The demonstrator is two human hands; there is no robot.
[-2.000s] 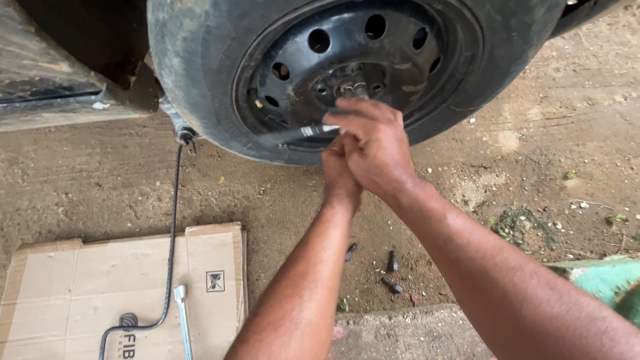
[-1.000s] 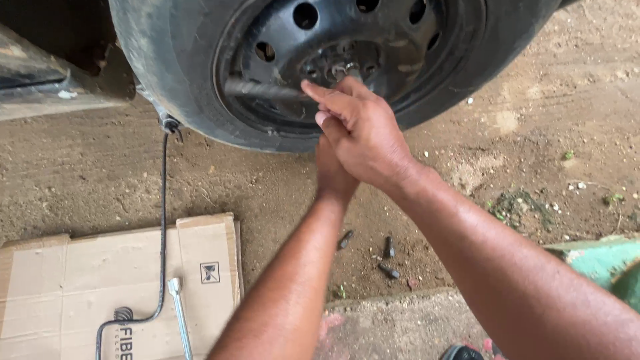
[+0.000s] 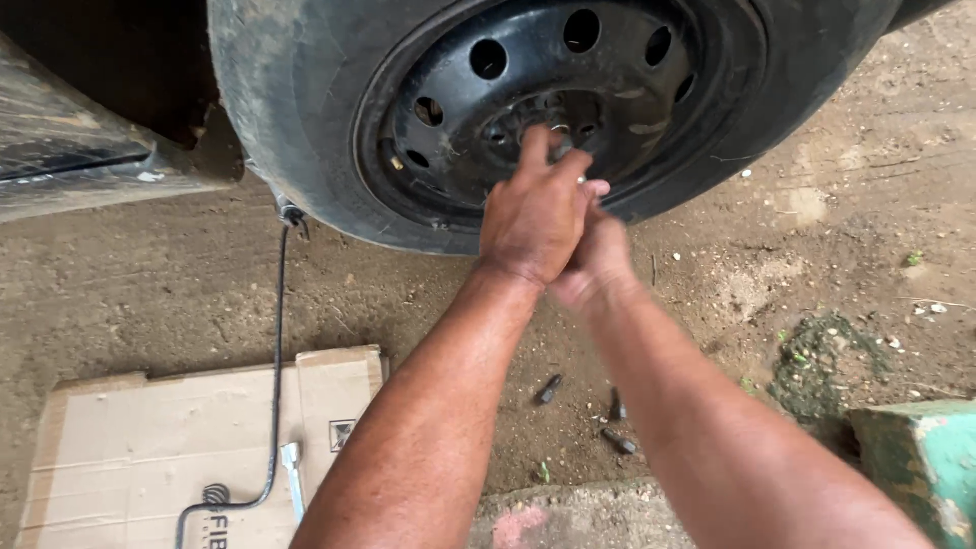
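Note:
A black steel wheel rim (image 3: 618,84) with round holes sits in a worn rubber tyre (image 3: 297,114) on the vehicle. My left hand (image 3: 534,206) is at the hub, fingers bent around the end of a metal tool (image 3: 563,146) at a wheel bolt position. Just right of it and partly behind it is my right hand (image 3: 602,248), blurred; what its fingers hold is mostly hidden. Several dark wheel bolts (image 3: 618,441) lie on the soil below the tyre.
At lower left a flattened cardboard box (image 3: 183,427) carries a metal wrench (image 3: 293,476). A black crank rod (image 3: 280,305) runs from a jack (image 3: 290,212) beside the tyre across the cardboard. A green-painted concrete block (image 3: 930,457) stands at lower right.
My left hand has come up over the hub, in front of my right hand. The right hand has moved lower and to the right of it. The blurred bar seen left of the hands no longer shows.

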